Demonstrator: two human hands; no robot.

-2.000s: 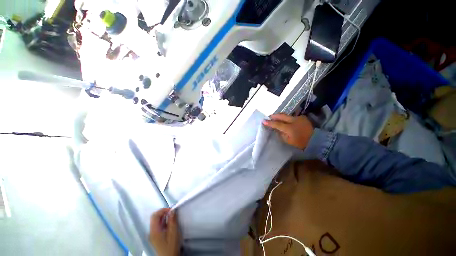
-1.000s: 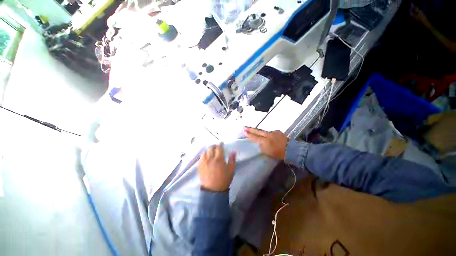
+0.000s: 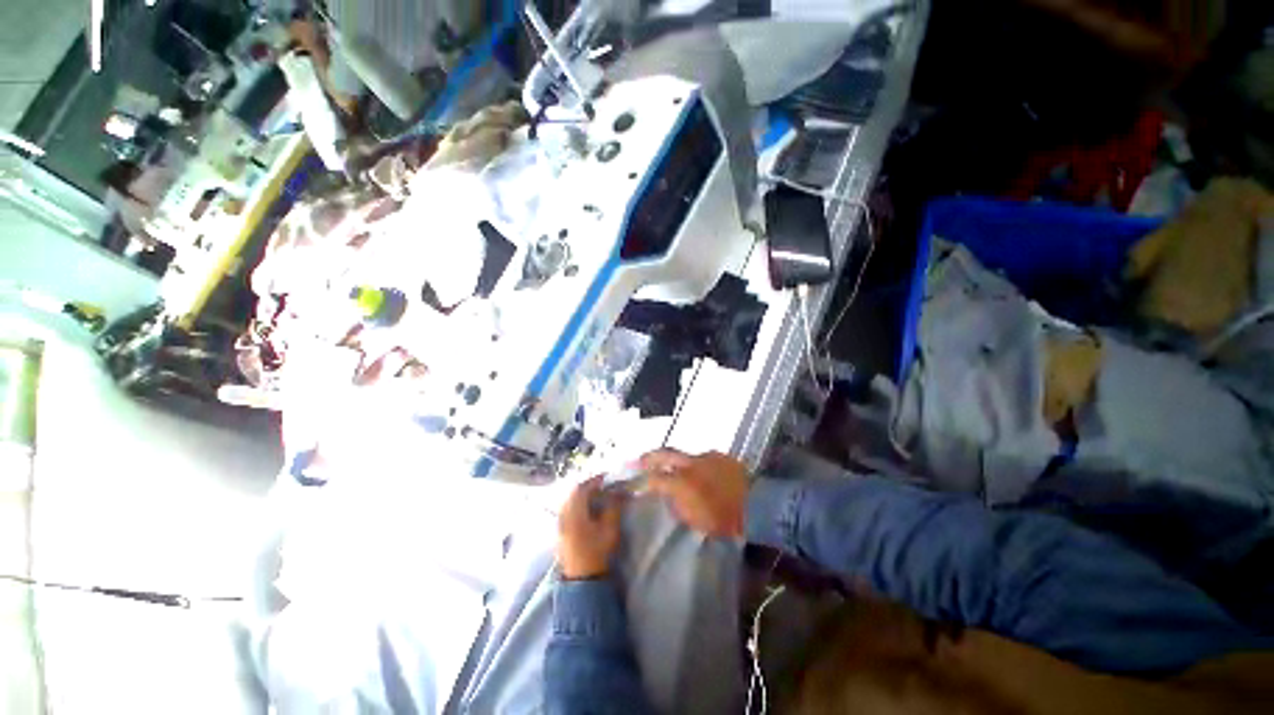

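A large pale grey-blue garment piece [image 3: 681, 601] lies over the front table edge and the lap, and spreads left, where it looks white under the lamp. My left hand [image 3: 590, 528] and my right hand [image 3: 699, 489] are close together, pinching its edge just in front of the sewing machine's needle area. The white sewing machine [image 3: 615, 279] with a blue stripe stands beyond my hands. The needle and presser foot are too small and glared to make out. My fingertips partly hide the cloth edge.
Black fabric pieces [image 3: 727, 324] and a crinkled clear plastic bag [image 3: 611, 366] lie by the machine arm. A phone [image 3: 798, 239] with a white cable is at the right table edge. A blue bin [image 3: 915, 300] holds grey cloth at right. White earphone cord [image 3: 756, 650] hangs over the brown apron.
My hands, apart two seconds ago, have come together at the cloth edge by the machine head. The cloth is gathered between them. The view has shifted, showing more of the workshop behind.
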